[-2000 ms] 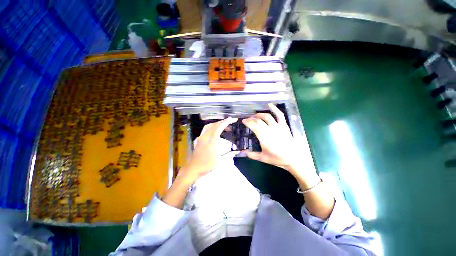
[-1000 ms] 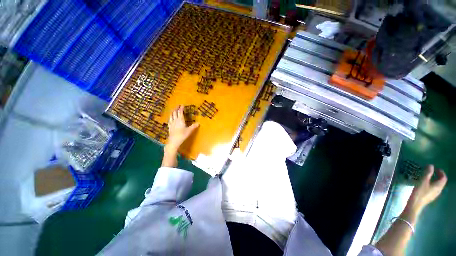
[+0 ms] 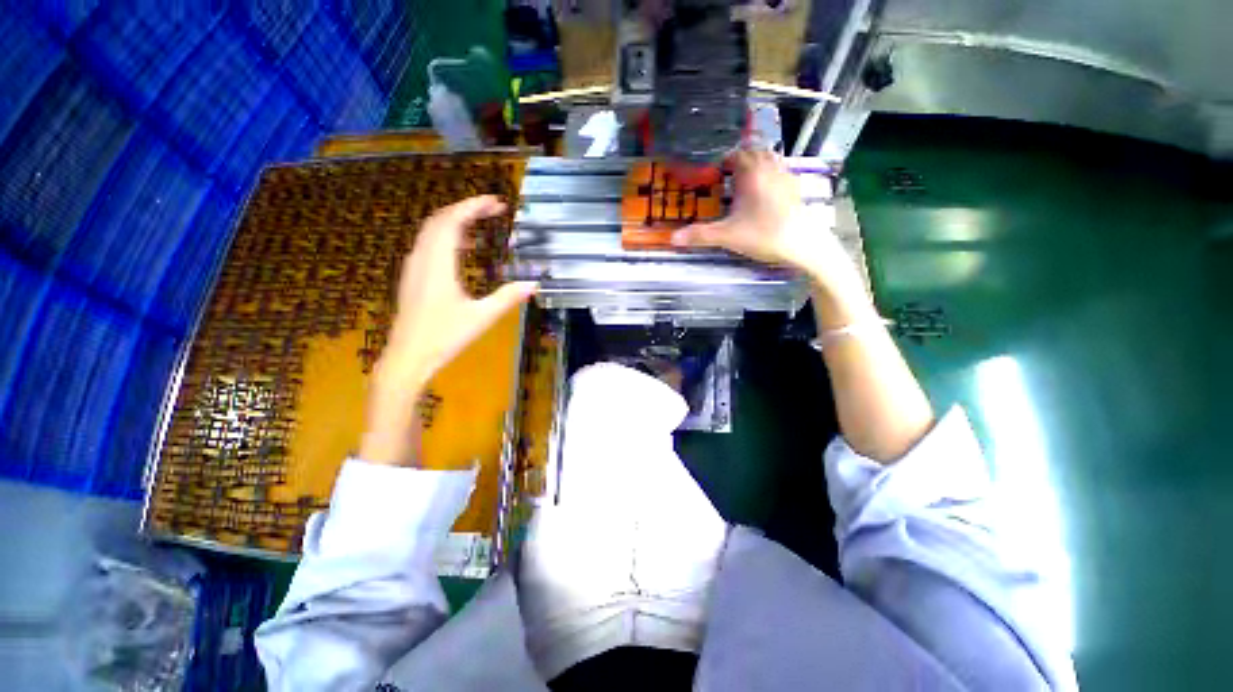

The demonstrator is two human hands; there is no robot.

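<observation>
The orange fixture (image 3: 652, 235) sits on the silver slotted table (image 3: 575, 257), directly below the dark machine head (image 3: 700, 95). A dark lattice part (image 3: 665, 200) lies on the fixture. My right hand (image 3: 774, 223) is at the fixture's right side, thumb at its front edge and fingers behind, partly under the head. Whether it grips the part is hidden. My left hand (image 3: 440, 304) is over the right side of the yellow-orange tray (image 3: 338, 392), thumb and fingers apart, with nothing visible in it.
Rows of dark parts cover much of the tray. Two parts lie apart on the green surface at right, the nearer one (image 3: 922, 320) beside my right forearm. Blue crates (image 3: 81, 270) stand at far left. A white bottle (image 3: 453, 115) stands behind the tray.
The view has swung back to the machine. My left hand has left the tray's loose parts and is raised. My right hand has moved from the green surface to the fixture.
</observation>
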